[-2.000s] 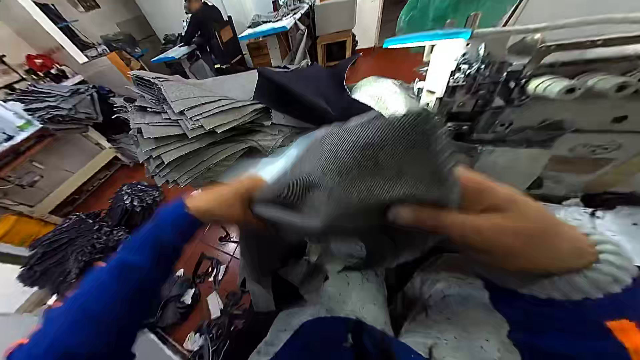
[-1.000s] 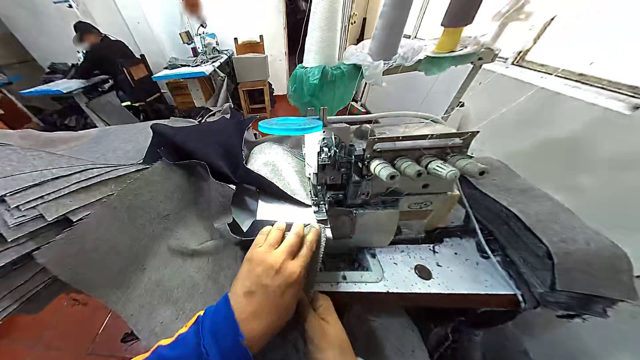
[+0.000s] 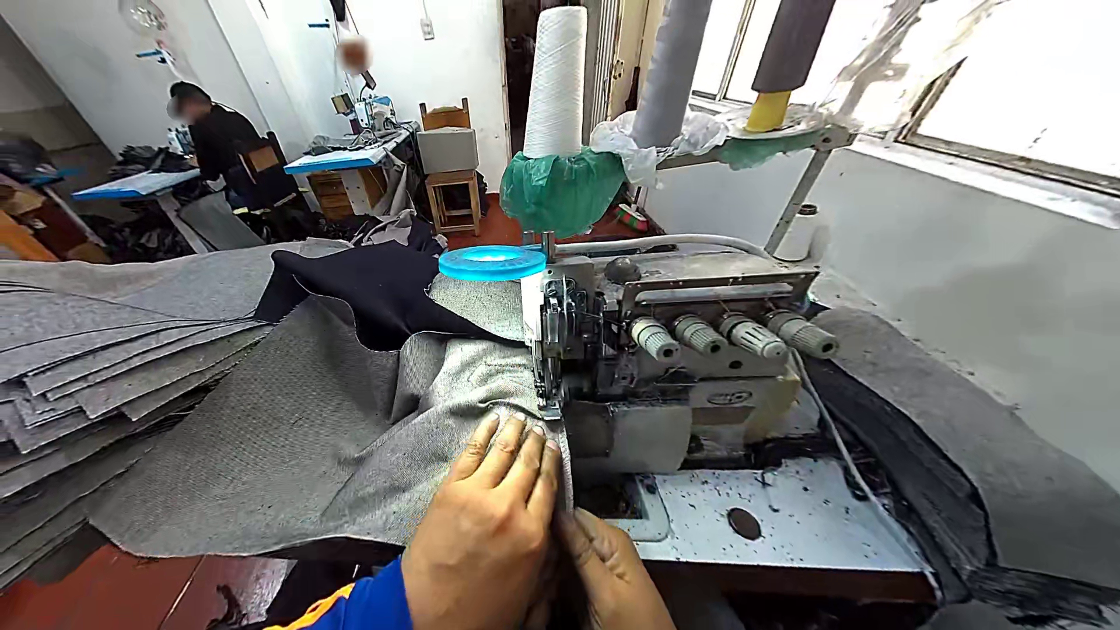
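A grey fabric panel (image 3: 262, 437) lies up to the presser foot (image 3: 549, 411) of an overlock sewing machine (image 3: 682, 332). My left hand (image 3: 494, 516) rests flat on this fabric just in front of the foot, fingers together and pointing at it. Lower and to the right, my right hand (image 3: 612, 564) pinches the fabric's edge between thumb and fingers; part of that grip is hidden. Dark navy fabric (image 3: 367, 284) lies behind the grey panel. A blue ring-shaped lamp (image 3: 492, 262) glows beside the machine head.
Stacked grey fabric pieces (image 3: 131, 350) spread at the left. Thread cones (image 3: 556, 83) stand behind the machine. More grey and black fabric (image 3: 980, 420) hangs over the table's right side. Across the room a person (image 3: 223, 140) sits at another table (image 3: 140, 184).
Two seconds ago both hands held grey fabric up before the machine; now it lies at the presser foot under my left hand. Since one second ago, grey fabric has covered the bright plate there.
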